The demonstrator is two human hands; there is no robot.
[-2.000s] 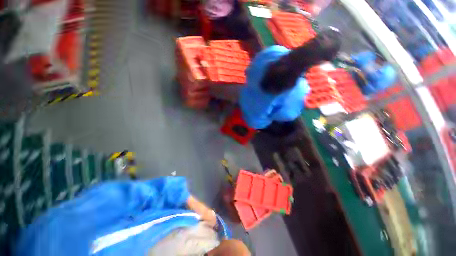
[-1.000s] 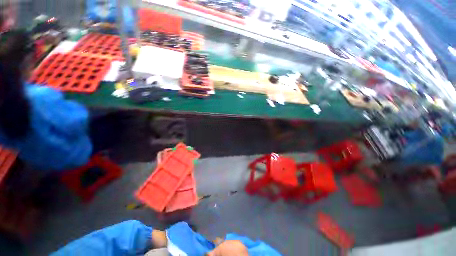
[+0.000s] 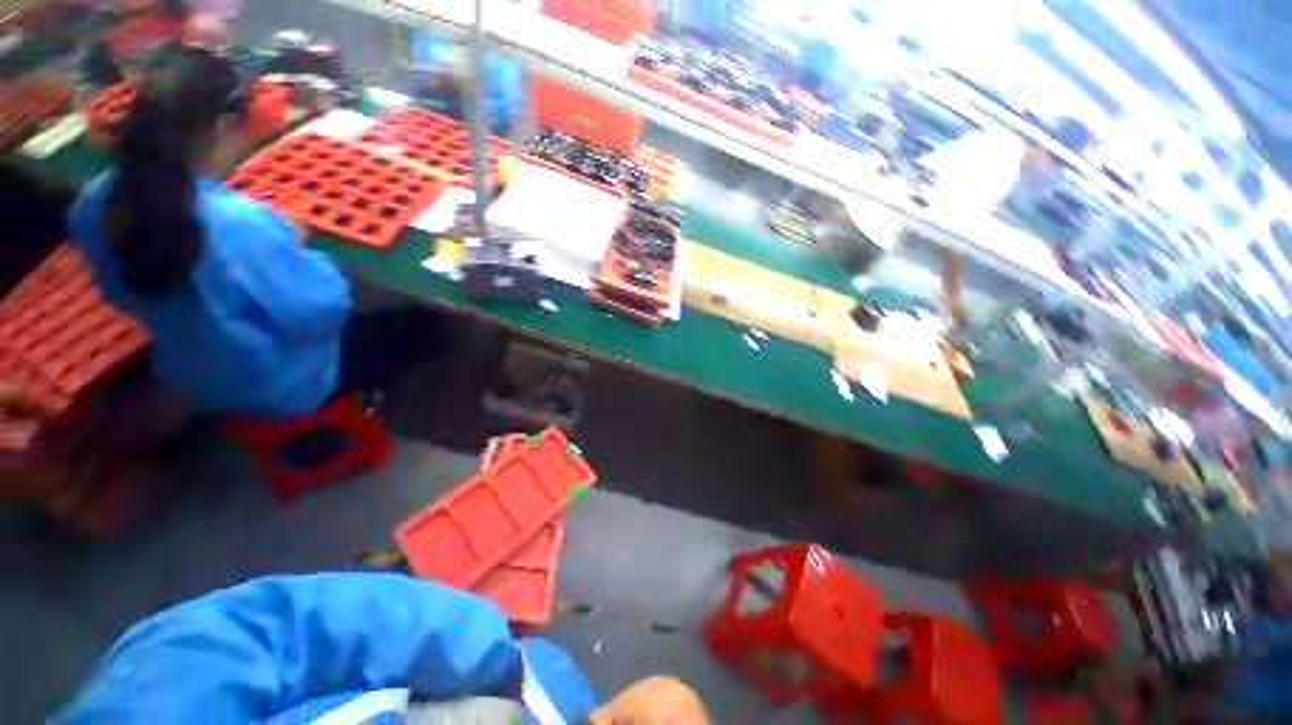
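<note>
Neither of my hands shows clearly. A blue sleeve (image 3: 312, 637) bends across the bottom left, and no hand shows at its end. A rounded, blurred patch of skin sits at the bottom edge; it cannot be told as a hand. Nearest in front of me, an orange-red divided tray (image 3: 493, 513) with green tape tabs (image 3: 575, 493) lies crosswise on another red tray (image 3: 522, 584), low beside the bench. No parts can be made out in the top tray's compartments. What holds them up is hidden.
A long green-topped bench (image 3: 723, 354) holds cell trays (image 3: 340, 184), a filled tray (image 3: 642, 262) and a tan board (image 3: 900, 354). A person in blue (image 3: 234, 283) sits at the left, near tray stacks (image 3: 64, 333). Red stools (image 3: 836, 609) stand on the floor at the lower right.
The view has swung right along the bench since the earliest frame, then slightly back left. The bit of wrist or hand seen at the blue sleeve has gone from sight. The crossed trays stay stacked.
</note>
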